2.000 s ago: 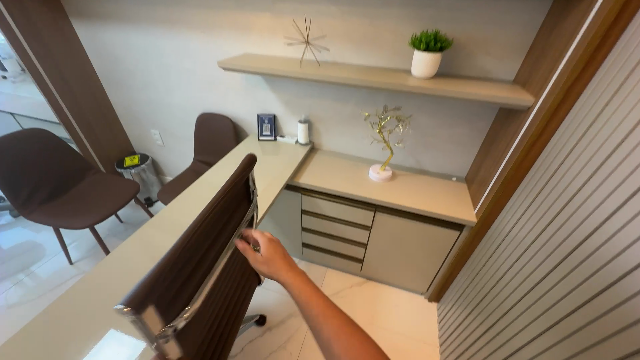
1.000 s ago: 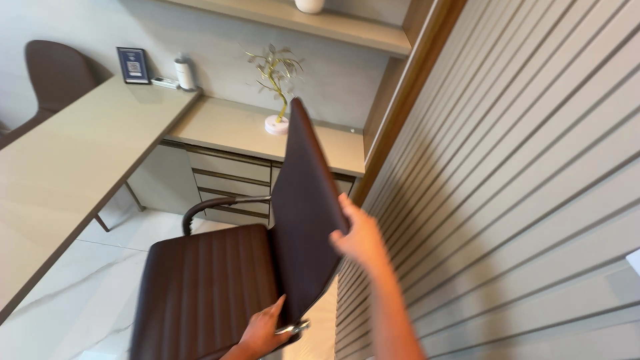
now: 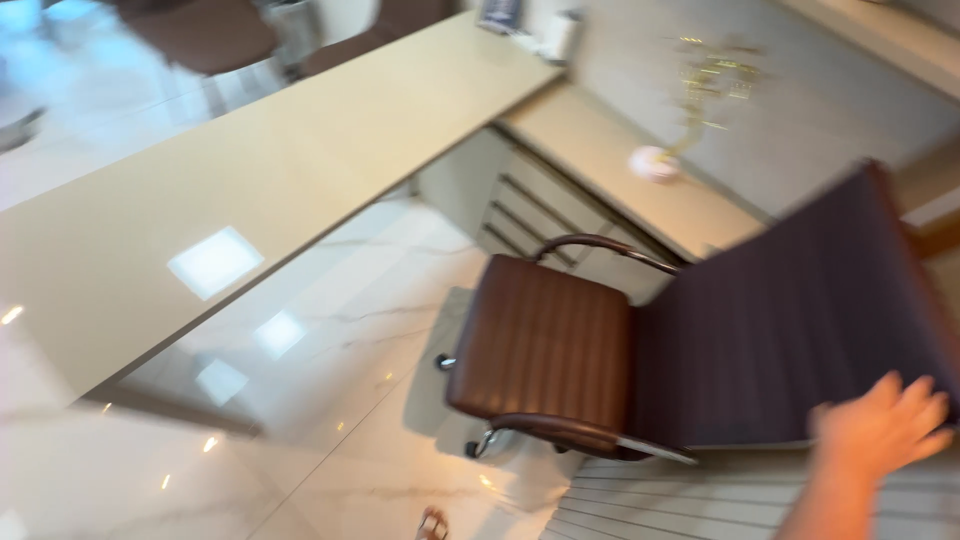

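Note:
The brown ribbed office chair [image 3: 547,341] stands on castors beside the desk, its seat toward the desk and its tall backrest [image 3: 780,322] leaning to the right. My right hand [image 3: 881,427] is at the lower right edge of the backrest, blurred, with its fingers spread; whether it presses on the chair is unclear. Curved padded armrests [image 3: 555,431] with metal supports flank the seat. My left hand is out of view.
A long beige desk [image 3: 300,142] runs across the left. Behind the chair are a low cabinet [image 3: 600,150] with drawers and a golden tree ornament [image 3: 705,90]. A slatted panel [image 3: 637,495] lies at the lower right. A foot [image 3: 433,523] shows at the bottom.
The view has swung strongly. The chair has turned, and its seat now shows whole. My left hand, at the chair's side a second ago, has left the view. My right hand's fingers have spread.

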